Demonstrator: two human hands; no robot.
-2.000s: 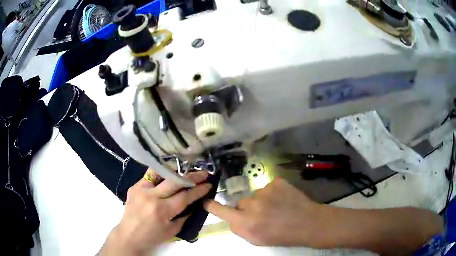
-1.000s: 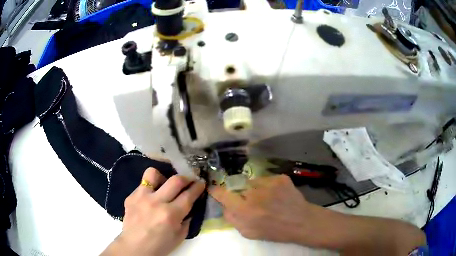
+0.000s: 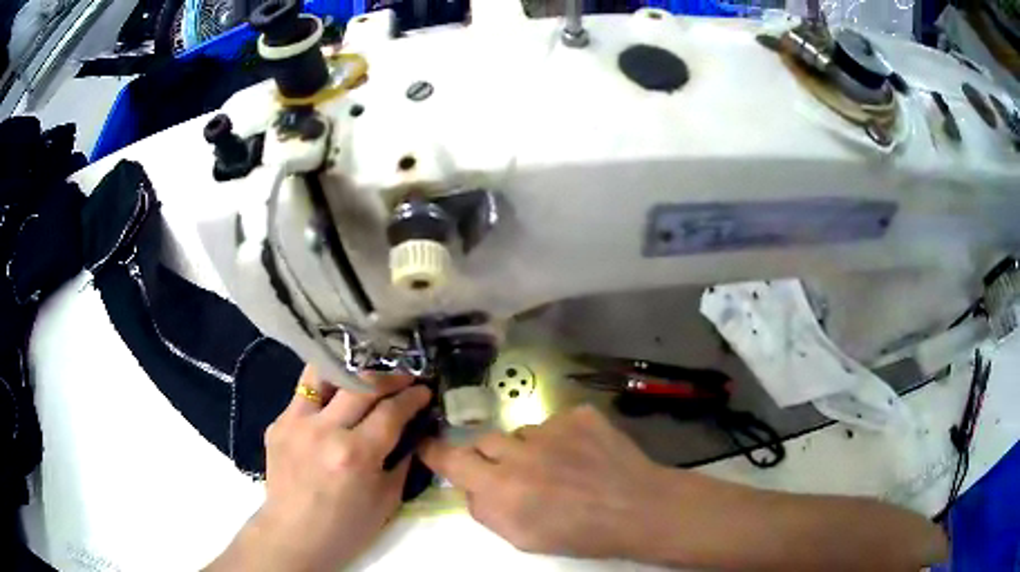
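A black bag panel [image 3: 196, 318] with a silvery zip [image 3: 168, 335] lies left of the machine and runs under my left hand to the needle area. Its rounded end points to the upper left. My left hand [image 3: 341, 453], with a yellow ring, presses the panel's near end beside the presser foot, fingertips partly hidden under the machine head. My right hand [image 3: 548, 480] lies flat just right of it, fingertips at the fabric edge by the foot. The needle is hidden. The white sewing machine [image 3: 537, 190] stands over the work.
Red and black thread snips [image 3: 660, 385] lie on the bed right of the needle plate [image 3: 516, 382]. A white specked cloth scrap [image 3: 772, 335] drapes against the machine. A black work pile [image 3: 39, 257] lies at far left. A blue bin [image 3: 117, 123] stands behind.
The view has shifted, so the machine sits further left than a second ago. Less of the panel's near end shows below my hands. Both hands remain at the presser foot.
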